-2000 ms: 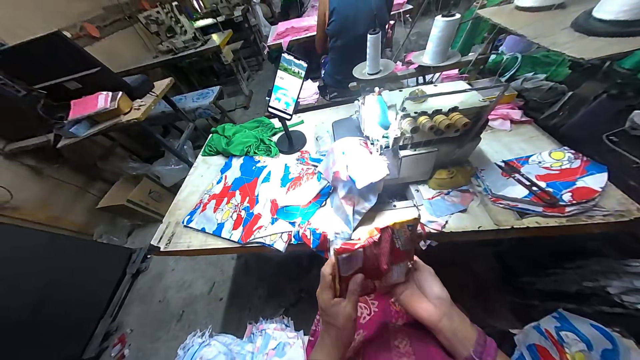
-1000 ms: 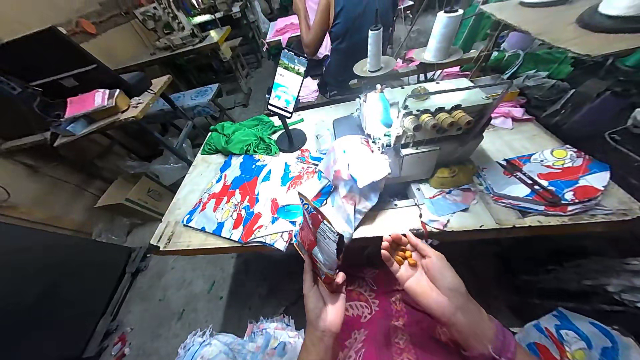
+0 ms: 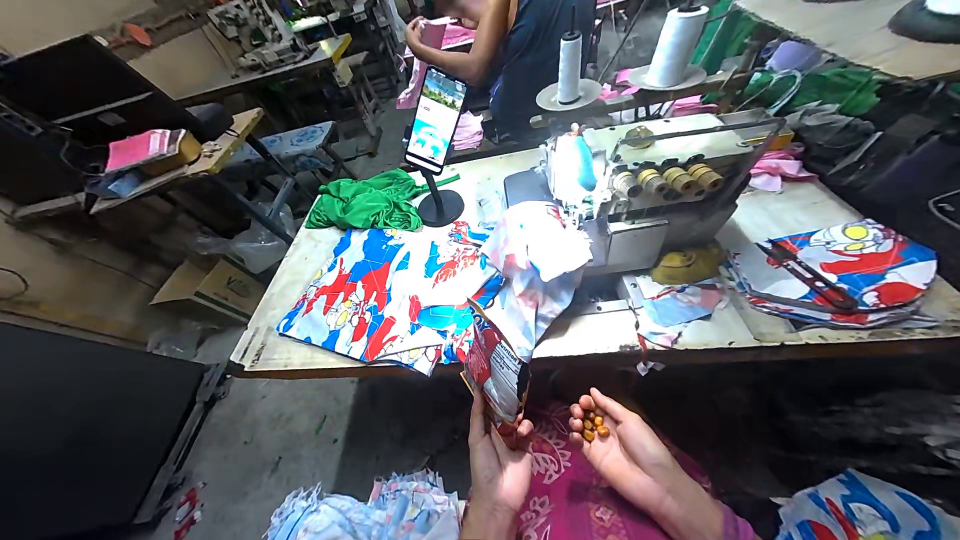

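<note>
My left hand point(image 3: 499, 457) holds a red foil snack packet point(image 3: 496, 371) upright by its lower end, in front of the table edge. To its right my right hand point(image 3: 626, 450) is cupped palm up around several small orange-brown snack pieces point(image 3: 595, 426). Both hands are above my lap, which is covered by magenta patterned cloth point(image 3: 585, 499). Beyond them on the table stands an overlock sewing machine point(image 3: 637, 180), with a piece of pale printed fabric point(image 3: 536, 262) at its left end. Printed red, blue and white fabric point(image 3: 375, 292) lies left of the machine.
A phone point(image 3: 435, 120) on a stand and green cloth point(image 3: 367, 202) are at the back left. Black-handled thread snips point(image 3: 814, 277) rest on cut fabric pieces at right. Thread cones point(image 3: 675, 49) stand behind the machine. A person point(image 3: 525, 67) handles pink cloth beyond the table.
Two seconds ago both hands were together at the packet; now they are apart, with the packet in my left hand and snack pieces in my right. The person beyond has moved an arm into view.
</note>
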